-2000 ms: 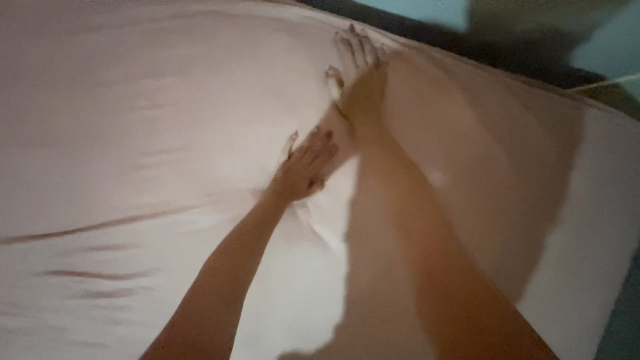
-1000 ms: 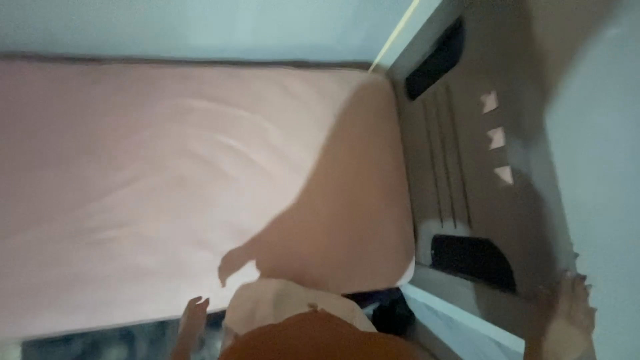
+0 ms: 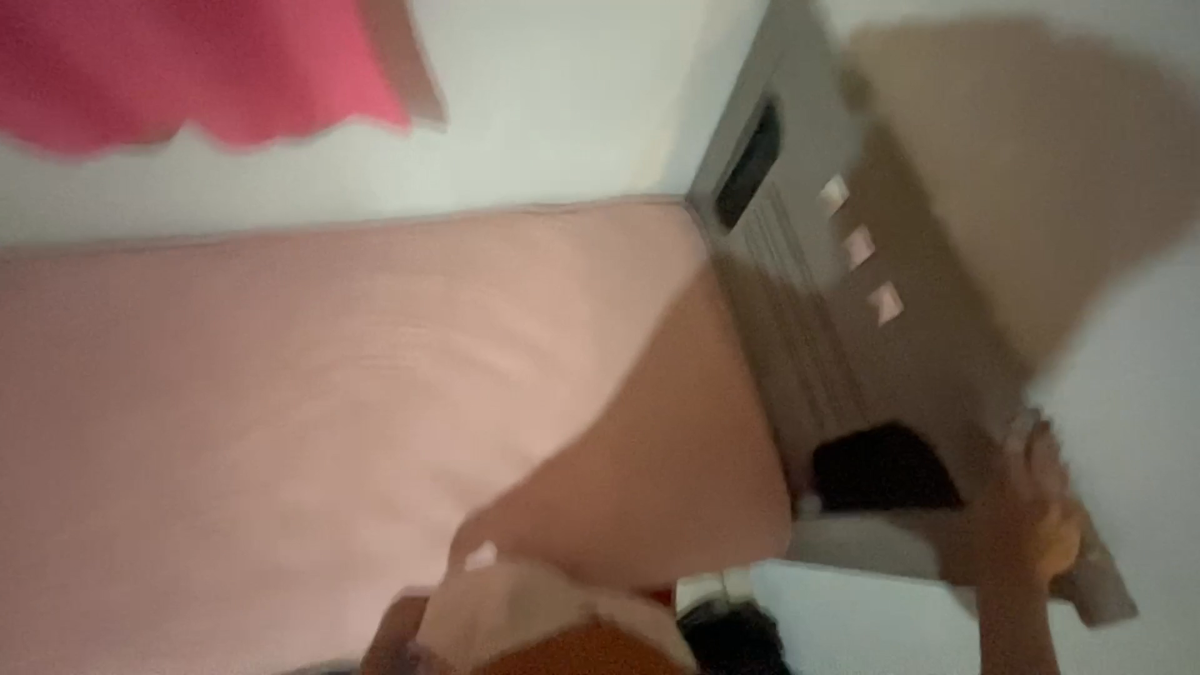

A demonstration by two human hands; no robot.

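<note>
My right hand (image 3: 1041,497) rests on the near end of a grey-brown headboard (image 3: 966,375), its fingers over the top edge; the picture is blurred there. At the lower edge, left of my clothed body, part of my left arm (image 3: 396,630) shows; its hand cannot be made out. A mattress with a fitted pink sheet (image 3: 328,403) lies against the headboard, with light wrinkles across it. My shadow falls over its right part and onto the headboard and wall.
A bright pink curtain (image 3: 216,66) hangs on the pale wall (image 3: 562,103) behind the bed. The headboard has dark cut-outs, grooved lines and several small light pieces. A dark object (image 3: 731,637) lies low beside the bed, near the headboard.
Both hands were on the pink sheet two seconds ago; they have since left it. The right hand is now at the headboard's end. The view has swung, bringing in the curtain.
</note>
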